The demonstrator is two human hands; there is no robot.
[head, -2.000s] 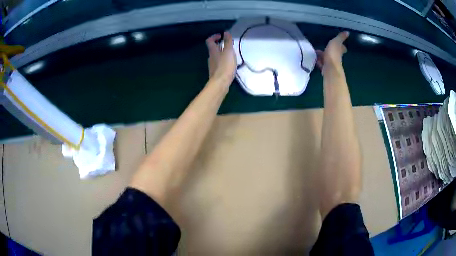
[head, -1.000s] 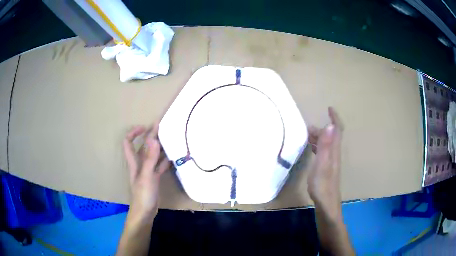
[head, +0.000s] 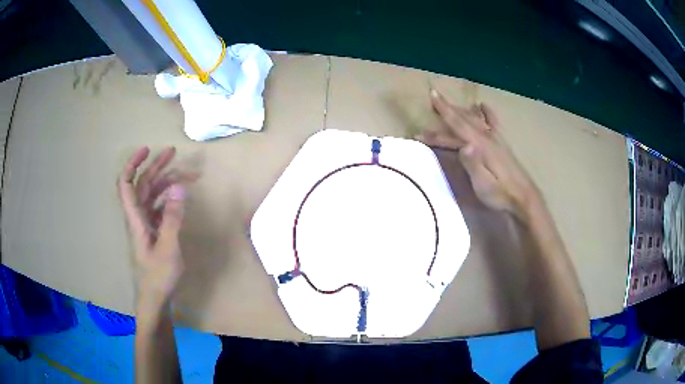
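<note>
The white rounded-hexagonal panel (head: 360,225) lies flat on the cardboard-covered bench (head: 90,202). A thin red and dark wire (head: 295,225) curves over it in a large ring with an S-bend, with short dark strips at the top, lower left and bottom. My left hand (head: 156,217) is raised left of the panel, empty, fingers apart and blurred. My right hand (head: 481,154) is beside the panel's upper right edge, empty, fingers spread. The white cartridge with yellow rods (head: 184,41) rests with its front end on a crumpled white cloth (head: 225,101); its nozzle is not clearly visible.
A dark green conveyor belt (head: 451,45) runs beyond the bench. A grey post (head: 124,37) stands beside the cartridge. At the right edge are a patterned surface (head: 647,225) and stacked off-white discs (head: 674,232). Blue plastic items (head: 37,304) are at the lower left.
The panel came from the belt onto the bench and now sits slightly lower in view. Both hands have let go of it; the left moved left and up, the right moved up toward the belt.
</note>
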